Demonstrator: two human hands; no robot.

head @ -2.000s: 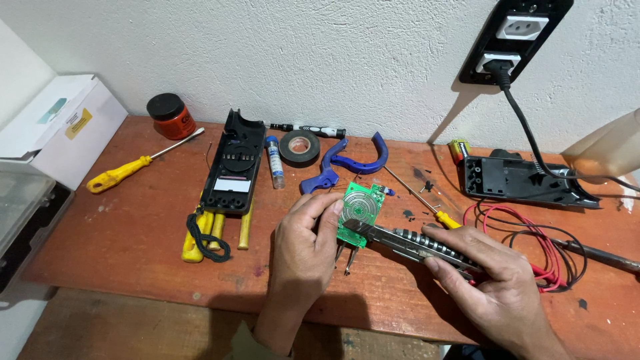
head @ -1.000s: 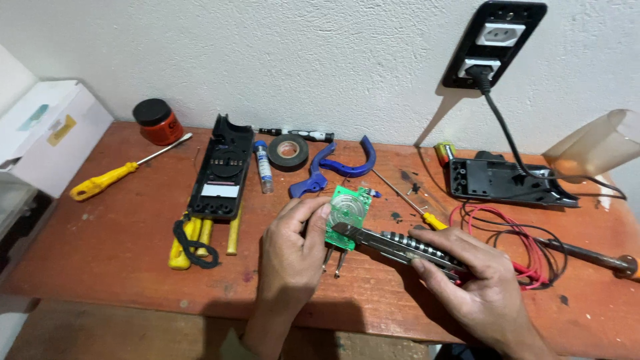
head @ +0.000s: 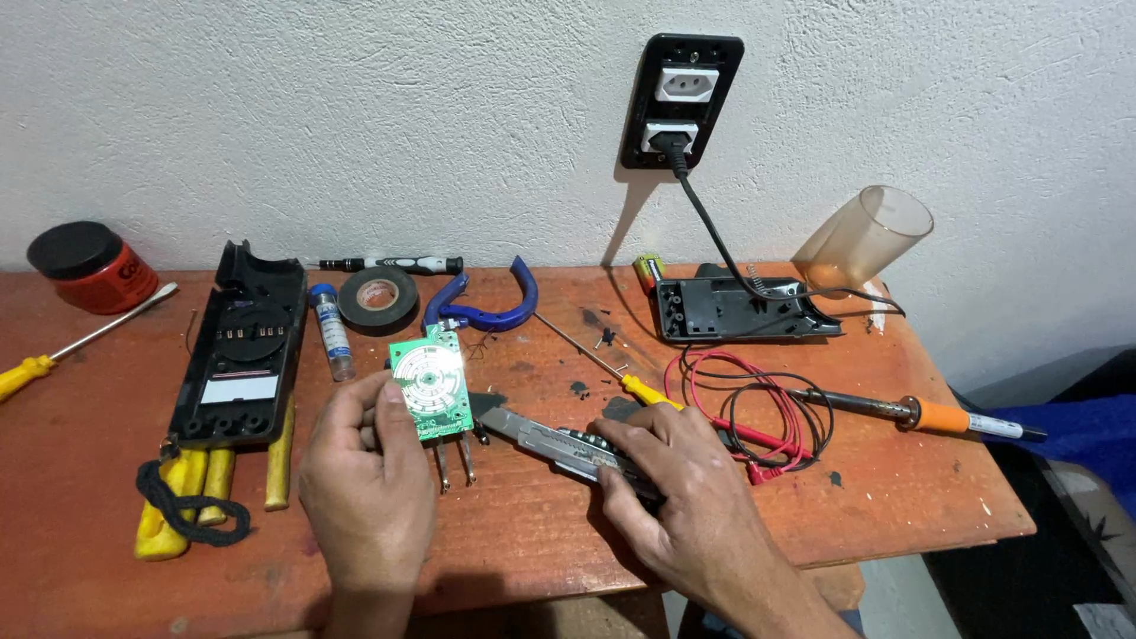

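My left hand [head: 368,479] holds a green circuit board [head: 432,377] by its left edge, the ringed contact tracks facing me and two metal prongs hanging from its lower edge. In my right hand [head: 697,488] is a snap-off utility knife [head: 568,448], its blade end pointing left, close to the board's lower right corner with a small gap. Behind the board lies a blue plastic clamp-like part [head: 488,315]. A black plastic housing half [head: 244,346] rests left of my left hand. Just beyond my right hand is a yellow-handled screwdriver [head: 652,390].
Coiled red and black test leads [head: 763,399], a soldering iron [head: 887,410] and another housing half [head: 745,311] lie at right. A clear cup [head: 865,240] stands behind. Electrical tape [head: 379,302], a small tube [head: 333,337] and a red jar [head: 93,271] are at left. A cord [head: 710,222] crosses from the outlet.
The knife blade, over the circuit board's face in the earlier frames, is now off it to the lower right. The board and my right hand have moved apart. The view has shifted.
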